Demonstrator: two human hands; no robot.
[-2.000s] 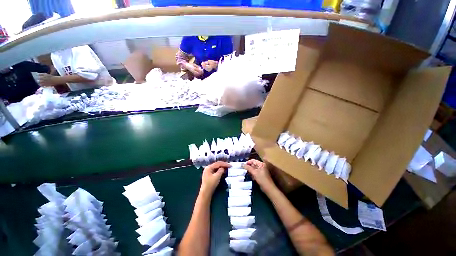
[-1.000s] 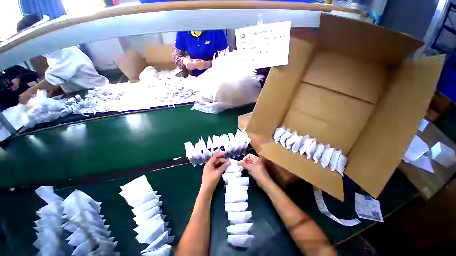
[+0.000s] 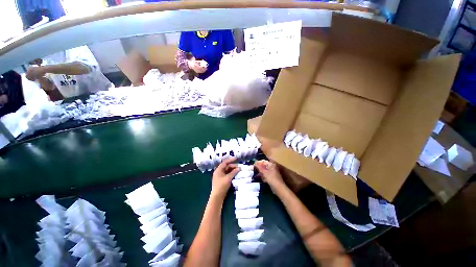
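A column of overlapping white packets (image 3: pixel 247 206) lies on the dark green surface in front of me. My left hand (image 3: pixel 226 171) is at the left side of its far end, fingers pinching at the end packets. My right hand (image 3: pixel 265 169) is at the right side of that end, fingers bent close to the packets; whether it grips one is unclear. A gathered bundle of packets (image 3: pixel 225 152) stands crosswise just beyond my hands. A large open carton (image 3: pixel 347 104) tilts toward me at the right, with a row of packets (image 3: pixel 322 153) along its near lower side.
More packet columns lie at the left (image 3: pixel 154 224). A curved white strip (image 3: pixel 344 215) and a printed slip (image 3: pixel 382 211) lie below the carton. A notice (image 3: pixel 273 46) hangs from the shelf. Other workers sit opposite behind a white packet pile (image 3: pixel 151 96).
The view has shifted slightly. The packets at the column's far end sit closer together, and its near end has moved slightly away from me. My hands stay at the far end.
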